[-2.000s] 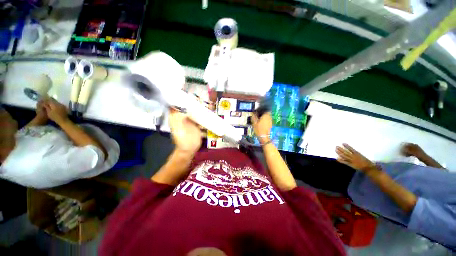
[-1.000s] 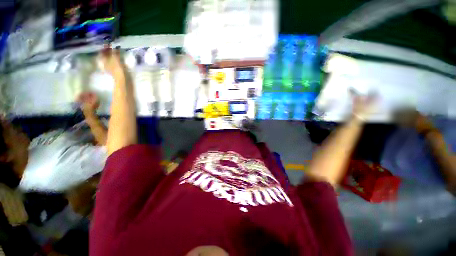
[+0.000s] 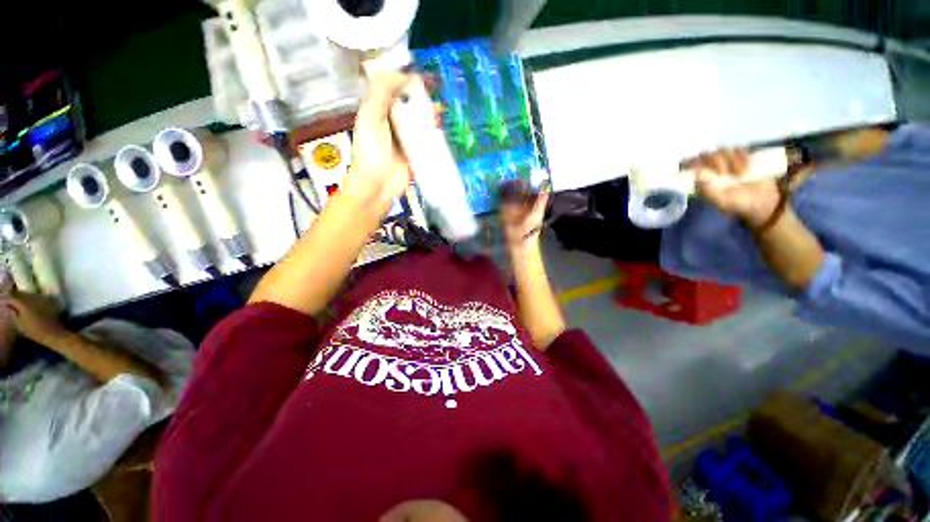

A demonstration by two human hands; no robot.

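Note:
My left hand (image 3: 379, 143) is closed around the upper handle of a white hair dryer (image 3: 433, 163). Its round barrel is at the top edge of the view and its handle slants down over the tester (image 3: 326, 156), hiding much of it. My right hand (image 3: 522, 216) is right of the handle's lower end, blurred, with something dark at its fingers, perhaps the cord or plug. Another dryer (image 3: 250, 56) lies at the white moulded tray (image 3: 314, 66), its dark cord running down beside the tester.
Several dryers (image 3: 178, 153) lie in a row on the left bench. A blue-green patterned sheet (image 3: 479, 117) lies right of the tester. A person at the right holds a dryer (image 3: 658, 197); another person sits at the left. A red crate (image 3: 678, 294) is on the floor.
One second ago my arms were spread, left hand over the left bench, right hand over the right bench. Both are now near the tester, the left holding a dryer. The view has turned right.

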